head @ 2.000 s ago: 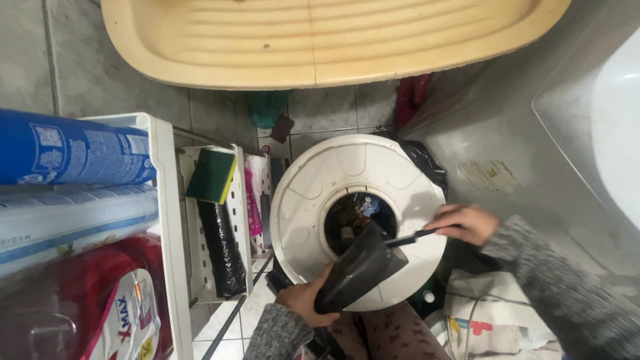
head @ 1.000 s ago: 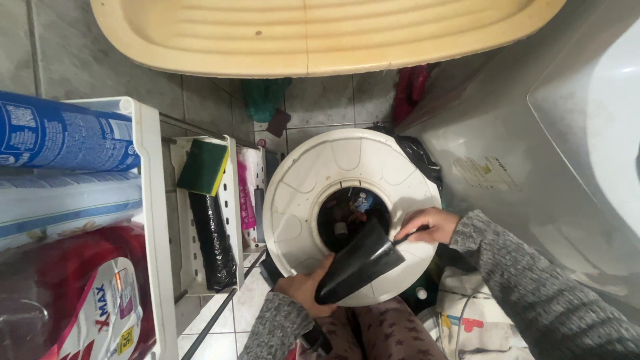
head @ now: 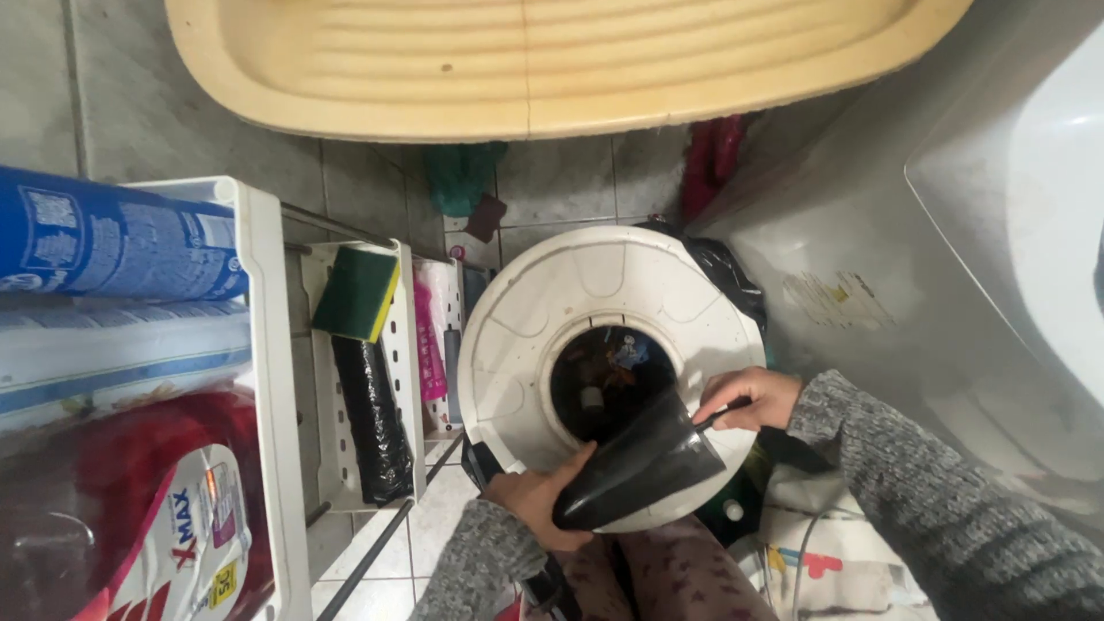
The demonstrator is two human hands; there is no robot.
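Observation:
A glossy black container, perhaps a dustbin or scoop part, is tilted over the round opening of a white lidded bin. My left hand grips its lower left end, the thumb on its edge. With my right hand I pinch a thin black handle or tool at its right edge; how the two join is unclear. Inside the bin's dark hole lies mixed refuse. Black plastic bag shows around the bin's far right rim.
At left a white shelf rack holds a blue package, a red bottle, a green-yellow sponge and a black bag roll. A cream ribbed basin spans the top. A grey appliance stands right, a printed bag below it.
My right hand has come in closer to the black container's edge since two seconds ago, when more of the thin black handle showed. My left hand keeps its hold.

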